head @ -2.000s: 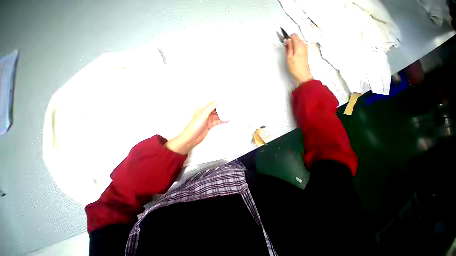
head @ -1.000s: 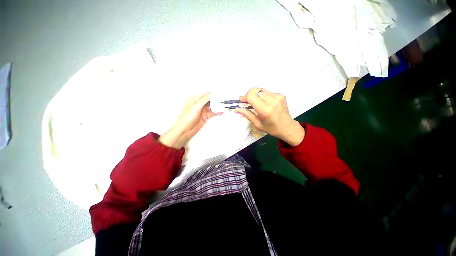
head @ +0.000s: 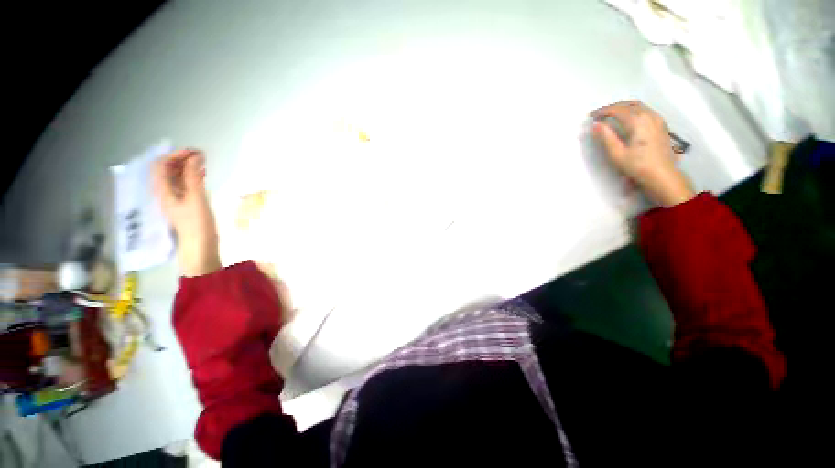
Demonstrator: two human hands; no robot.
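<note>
A white garment (head: pixel 412 174) lies spread over the middle of the table, overexposed so that most seams are lost. My right hand (head: pixel 645 151) is over its right side, fingers curled around dark snips (head: pixel 678 143); the snips' loop end shows behind the hand and most of the rest is hidden. My left hand (head: pixel 186 196) is blurred, at the garment's left, over the edge of a printed sheet (head: pixel 137 215). Its fingers are bent close together, and whether they pinch anything cannot be told. A yellow-brown patch (head: pixel 250 208) shows on the garment's left part.
At the left end stand a dark red tray (head: pixel 94 352) of small items, a tangled yellow tape measure (head: pixel 124 297) and a white-topped bottle (head: pixel 71 275). A cream garment pile (head: pixel 723 41) lies at the upper right. A tan strip (head: pixel 777 168) hangs at the table's front edge.
My hands were together at the middle of the garment and are now far apart, left hand far left, right hand at the right. The view has swung left, showing the tray and sheet.
</note>
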